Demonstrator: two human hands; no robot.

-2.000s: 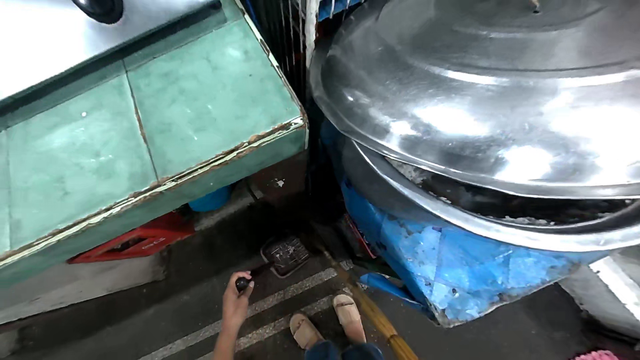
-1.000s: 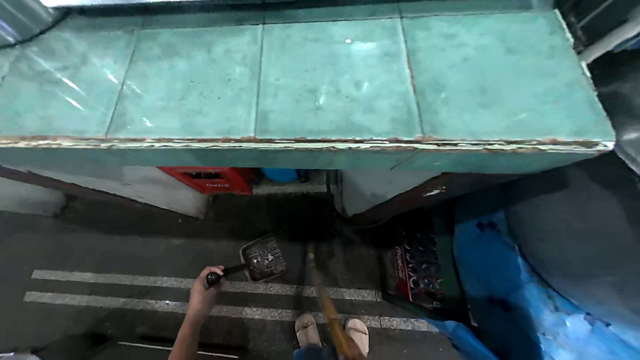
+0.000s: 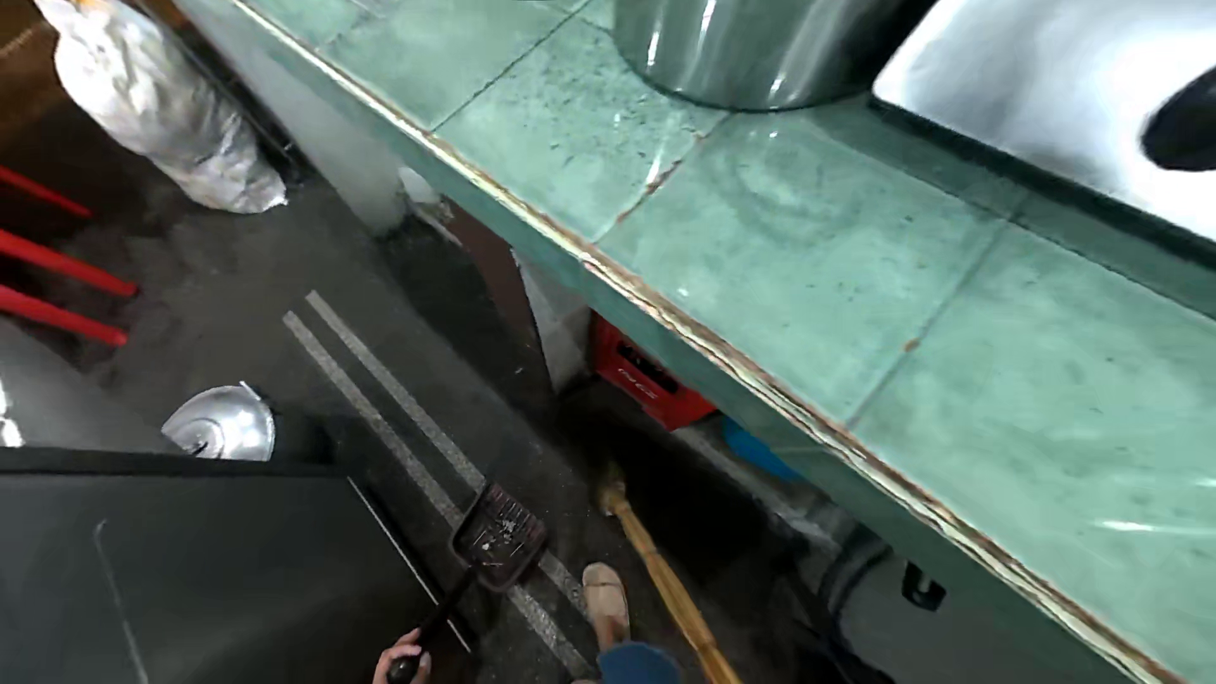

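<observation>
At the bottom of the head view, my left hand is closed around the black handle of a dustpan. Small pale scraps lie in its ribbed pan, which is low over the dark floor, across two pale stripes. To the right of the pan, a broom with a yellowish stick slants down to the lower edge, its head on the floor in shadow. My right hand is out of view, so its hold on the stick cannot be seen.
A green tiled counter juts out on the right, with a red crate beneath. A dark flat-topped unit stands lower left, a metal lid-like object beyond it. Red legs and a white sack are upper left.
The view has swung far to the left, from the large metal pot and blue covering to the sack and red legs. My left hand still holds the dustpan.
</observation>
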